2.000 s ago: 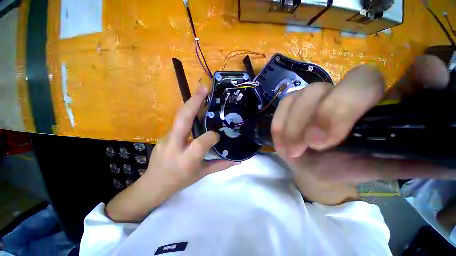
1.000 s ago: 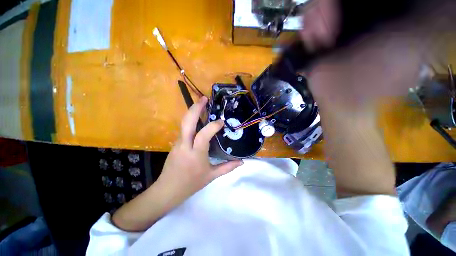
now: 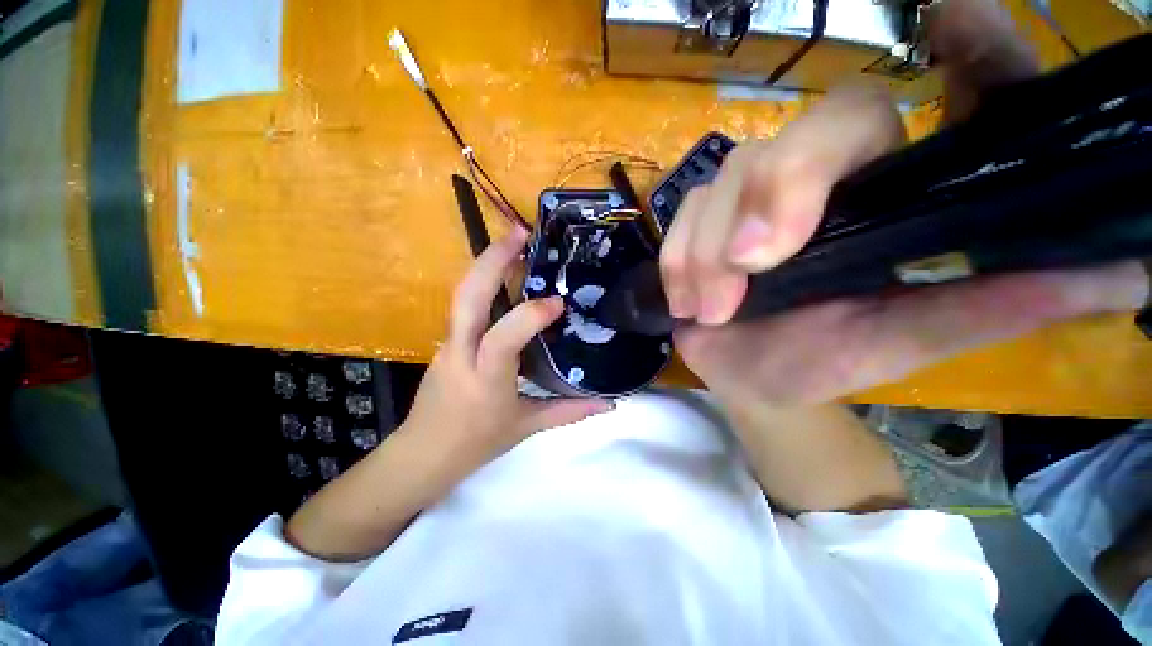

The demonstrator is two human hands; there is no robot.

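The open black housing (image 3: pixel 613 360), with a white toothed disc inside, lies near the bench's front edge. My left hand (image 3: pixel 486 341) holds its left side, with thumb and fingers around the wall and a fingertip over the inside. My right hand (image 3: pixel 783 252) grips the black electric screwdriver (image 3: pixel 985 215), which comes in from the right with its nose over the middle of the housing. Its tip and any screw are hidden. The black cover (image 3: pixel 682 189) lies behind, mostly hidden by my right hand. Thin wires and a sleeved cable (image 3: pixel 442 114) run from the housing.
The screw feeder (image 3: pixel 809 38) stands at the bench's far edge. Flat black strips (image 3: pixel 469 221) lie beside the housing. A dark green strip (image 3: pixel 116 189) crosses the orange bench (image 3: pixel 329 227) at left. Another person's pale sleeve (image 3: pixel 1086 505) shows at lower right.
My right hand has come back from the feeder side with the screwdriver, down and left to the housing. The cover has shifted and is largely hidden. My left hand stays on the housing.
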